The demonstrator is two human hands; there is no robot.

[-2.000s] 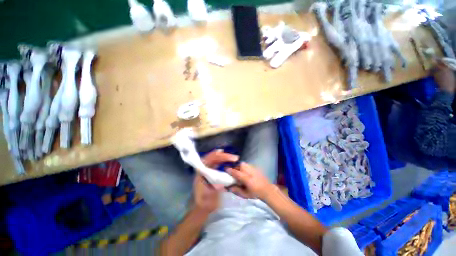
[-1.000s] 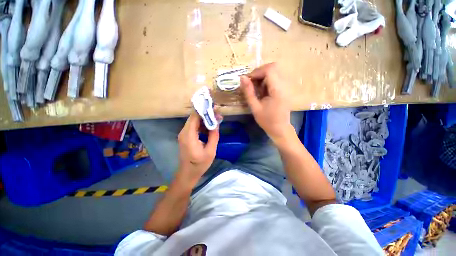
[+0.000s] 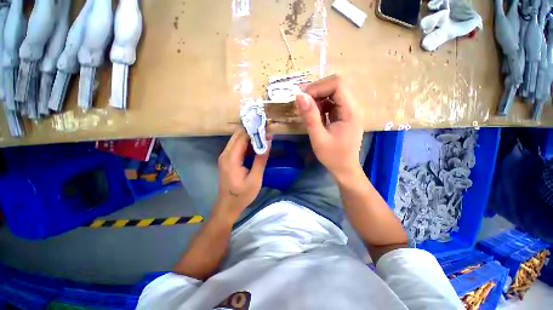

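Observation:
My left hand point(image 3: 241, 175) holds a grey-white part point(image 3: 255, 127) upright at the bench edge, its recessed oval end turned up towards me; the rest of the part is hidden below. My right hand point(image 3: 332, 124) pinches a thin pale applicator stick point(image 3: 280, 102) between thumb and fingertips. The stick's tip reaches left to the far rim of the part. Just beyond my right fingertips, a white glue ring point(image 3: 282, 91) lies on clear film, with thin sticks point(image 3: 287, 49) beside it.
Grey-white handle-shaped parts point(image 3: 126, 36) lie at the left and right ends of the bench point(image 3: 182, 79). A white block point(image 3: 348, 12), a phone point(image 3: 399, 11) and gloves point(image 3: 452, 24) lie at the back. A blue bin point(image 3: 490, 163) of oval pieces stands right of my knees.
Two seconds ago both hands held the long part over my lap. Since one second ago, the stick in my right hand has come to the recessed part, while the left hand has stayed nearly still.

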